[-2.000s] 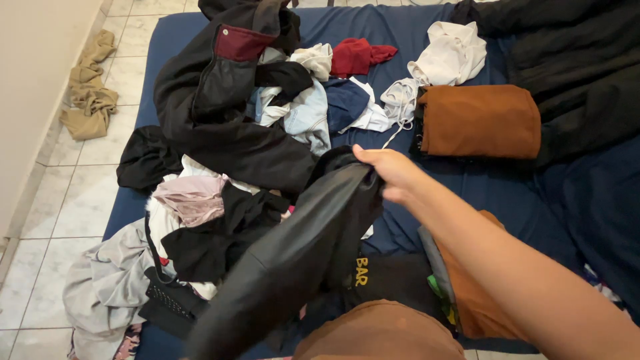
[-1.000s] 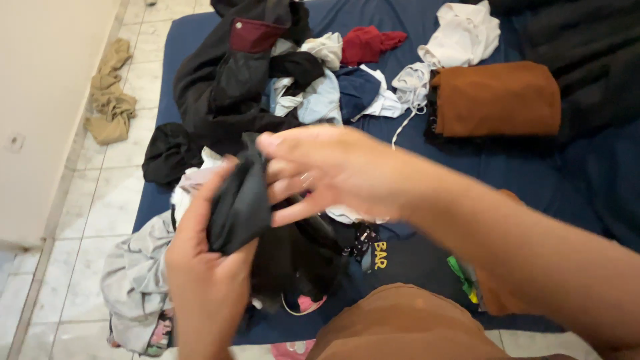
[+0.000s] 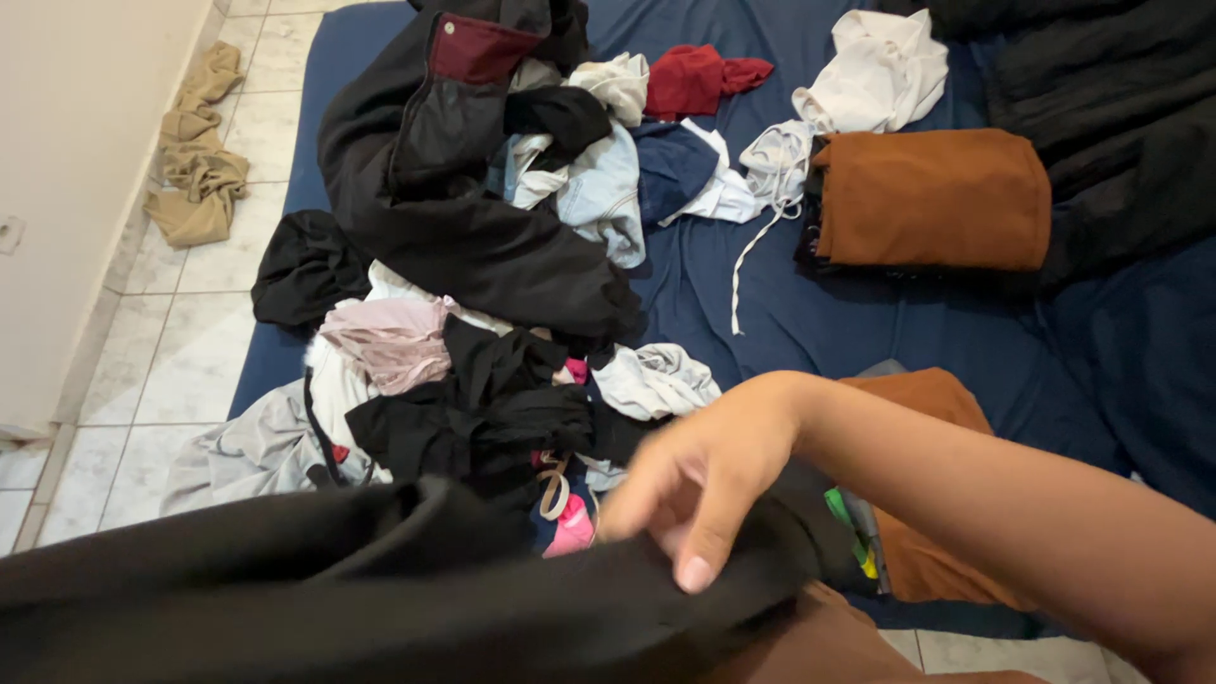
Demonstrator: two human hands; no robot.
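Observation:
A black garment (image 3: 399, 589) stretches across the bottom of the head view, spread out and partly blurred. My right hand (image 3: 698, 475) is over its right end, fingers bent down and thumb apart; whether the fingers pinch the cloth is unclear. My left hand is not visible. Beyond the garment lies a pile of loose clothes with a black crumpled piece (image 3: 475, 408), a pale pink piece (image 3: 389, 342), a light grey piece (image 3: 247, 456) and a white-grey piece (image 3: 655, 380). A pink item (image 3: 573, 527) shows near my right fingertips.
The dark blue sheet (image 3: 703, 275) bears a large black jacket (image 3: 475, 237), light blue denim (image 3: 603, 195), red cloth (image 3: 698, 81), white cloth (image 3: 879, 71) and a folded brown bundle (image 3: 936, 199). Another brown piece (image 3: 936, 532) lies near my right forearm. Tan cloth (image 3: 199, 152) is on the tiled floor.
A second ago both hands held a bunched dark cloth over the pile; now a black garment is extended along the bottom, my right hand is nearer me, and my left hand is out of view.

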